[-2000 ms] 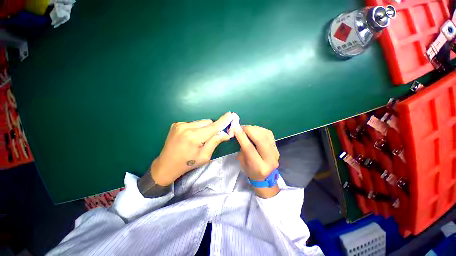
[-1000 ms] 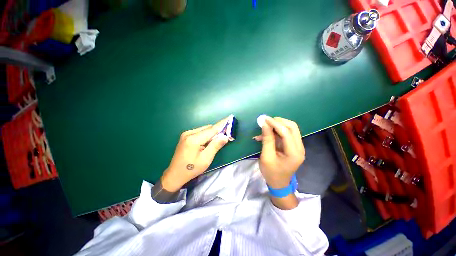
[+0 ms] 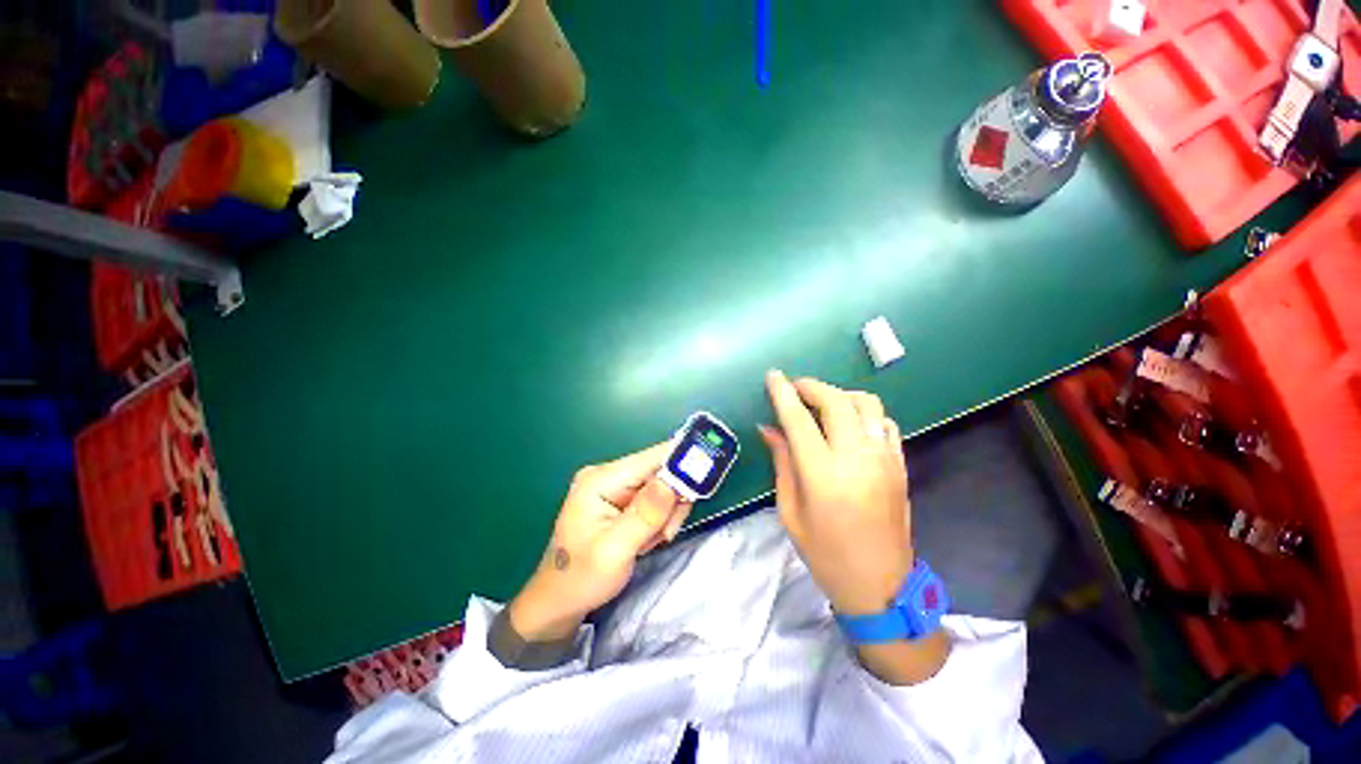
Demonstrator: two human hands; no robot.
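A wristwatch (image 3: pixel 702 455) with a rounded white case and a dark dial is in my left hand (image 3: pixel 605 537), dial facing up, near the bench's front edge. My right hand (image 3: pixel 840 475) is just to its right, holds nothing, with thumb and fingertips apart. A small white block (image 3: pixel 882 342) lies on the green bench top (image 3: pixel 493 299) beyond my right hand. The strap is mostly hidden by my left hand.
A clear pump bottle (image 3: pixel 1018 146) stands at the back right beside a red tray (image 3: pixel 1164 112). Red trays of strapped watches (image 3: pixel 1194 478) are at right. Brown tubes (image 3: pixel 523 75), a blue stick (image 3: pixel 763 42), tape rolls (image 3: pixel 239 164) and crumpled tissue (image 3: pixel 329 203) are at the back.
The white block has left my right hand and lies on the bench. My left hand has turned the watch so its dial shows. The view has shifted, bringing the tubes into sight.
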